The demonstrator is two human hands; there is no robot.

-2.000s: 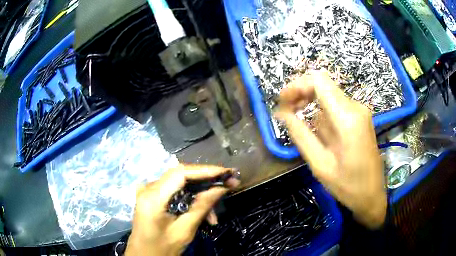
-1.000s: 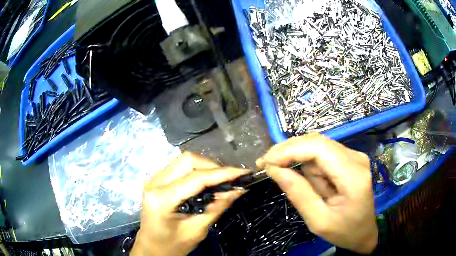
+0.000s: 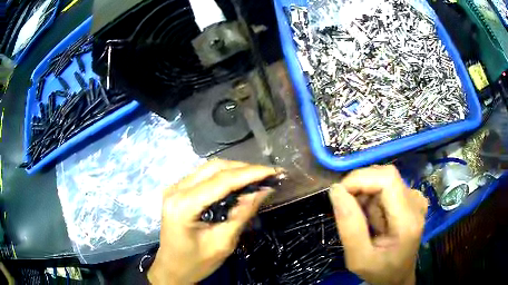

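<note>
My left hand (image 3: pixel 206 214) is closed around a bunch of slim black barrels (image 3: pixel 223 207); their round ends show at the palm side. A small bright tip shows at its fingertips, above the bench edge. My right hand (image 3: pixel 381 217) is to the right, apart from the left, with thumb and forefinger together; whether it holds a tiny part cannot be seen. The blue metal-parts tray (image 3: pixel 318 139), heaped with small silver pieces, lies beyond my right hand. The barrel bin with many black barrels (image 3: pixel 289 245) is below, between my hands.
A dark bench press (image 3: pixel 220 44) with a white handle sleeve (image 3: pixel 206 12) stands ahead on a worn metal plate (image 3: pixel 289 150). A clear bag of pale pieces (image 3: pixel 125 183) lies left. A blue tray (image 3: pixel 83 143) of black pieces is far left. A side bin (image 3: pixel 445 218) is far right.
My right hand came from over the metal-parts tray to my left fingertips, then moved away to the right. My left hand still holds the barrels. The view has shifted slightly.
</note>
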